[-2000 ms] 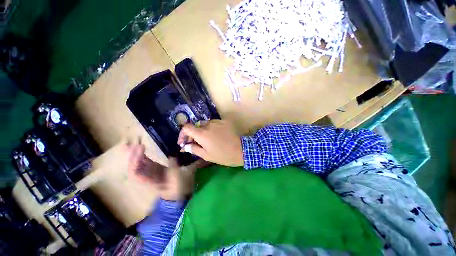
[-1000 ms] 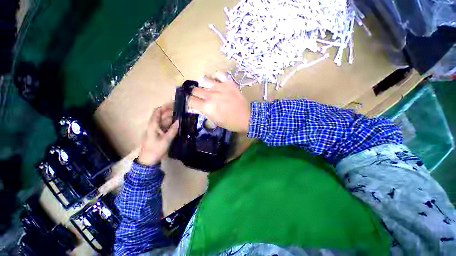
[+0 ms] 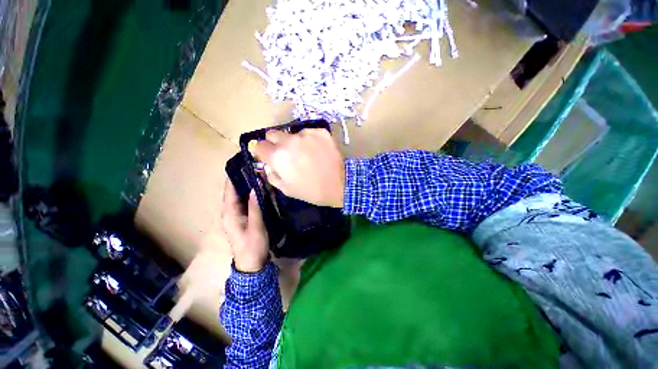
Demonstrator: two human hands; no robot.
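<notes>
A black plastic housing [image 3: 306, 227] stands on the cardboard surface right in front of me, against my green apron. My left hand [image 3: 247, 229] holds its left side, thumb up along the edge. My right hand [image 3: 303, 166] reaches over the housing from the right, its fingertips at the upper left part, with a small pale piece at the fingers. The right hand hides much of the housing's inside. A heap of small white parts [image 3: 339, 54] lies beyond the housing.
Several black housings with shiny round spots [image 3: 119, 288] stand at the lower left. A green belt [image 3: 94, 94] runs along the left. A translucent green bin [image 3: 606, 122] is at the right. A cardboard box [image 3: 534, 94] with a dark slot and grey plastic lie at the upper right.
The housing has turned and tilted between my hands. My left hand has moved lower along its side, and my right fingertips have moved to its upper left edge. The whole view has shifted.
</notes>
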